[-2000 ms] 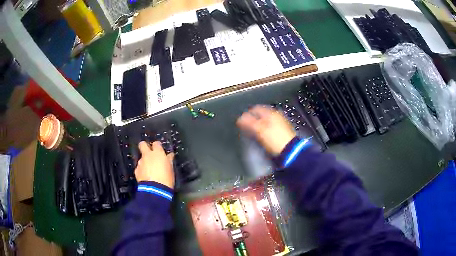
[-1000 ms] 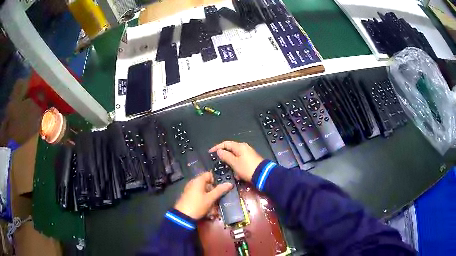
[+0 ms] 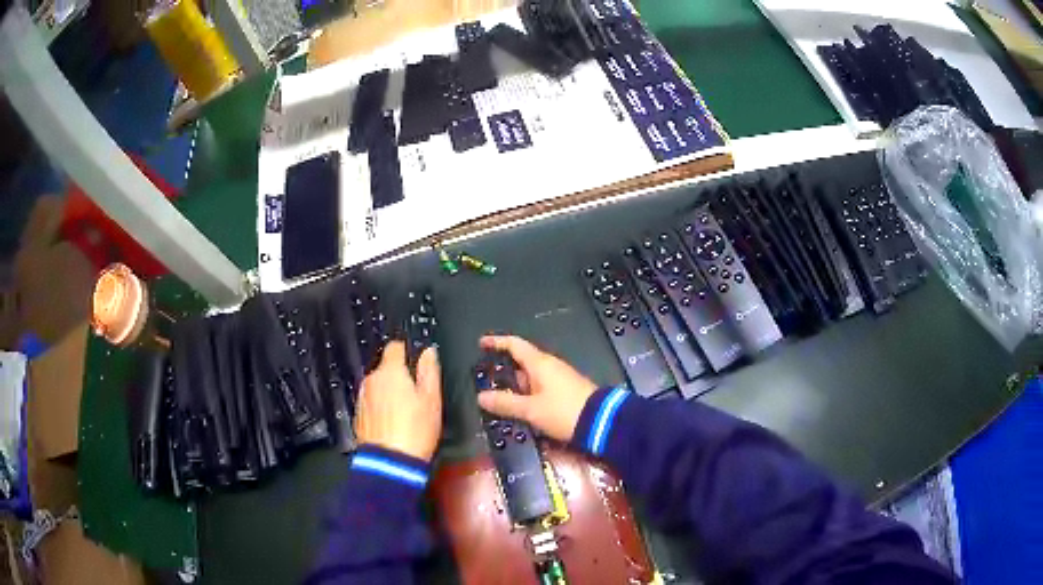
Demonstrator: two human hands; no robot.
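A black remote control (image 3: pixel 520 474) lies on the yellow block of the reddish-brown test fixture (image 3: pixel 595 514), buttons up. My right hand (image 3: pixel 540 389) holds its upper end, with thumb and fingers at its sides. My left hand (image 3: pixel 398 406) is at the right end of the left row of remotes (image 3: pixel 229 389), its thumb and fingers around the lower part of another remote (image 3: pixel 422 311); that part is hidden by the hand. Small green batteries (image 3: pixel 551 569) show at the fixture's near end.
More remotes (image 3: pixel 732 286) lean in a row at the right. Two small green-and-copper sticks (image 3: pixel 475 264) lie near the white sheet (image 3: pixel 503 171), which holds a dark rectangle (image 3: pixel 311 215) and black parts. A clear bag (image 3: pixel 966 217) is far right. An orange-lit jar (image 3: pixel 119 304) stands left.
My right hand has gone from the right row to the fixture, where a remote now lies. My left hand has left that remote since one second ago and moved to the left row.
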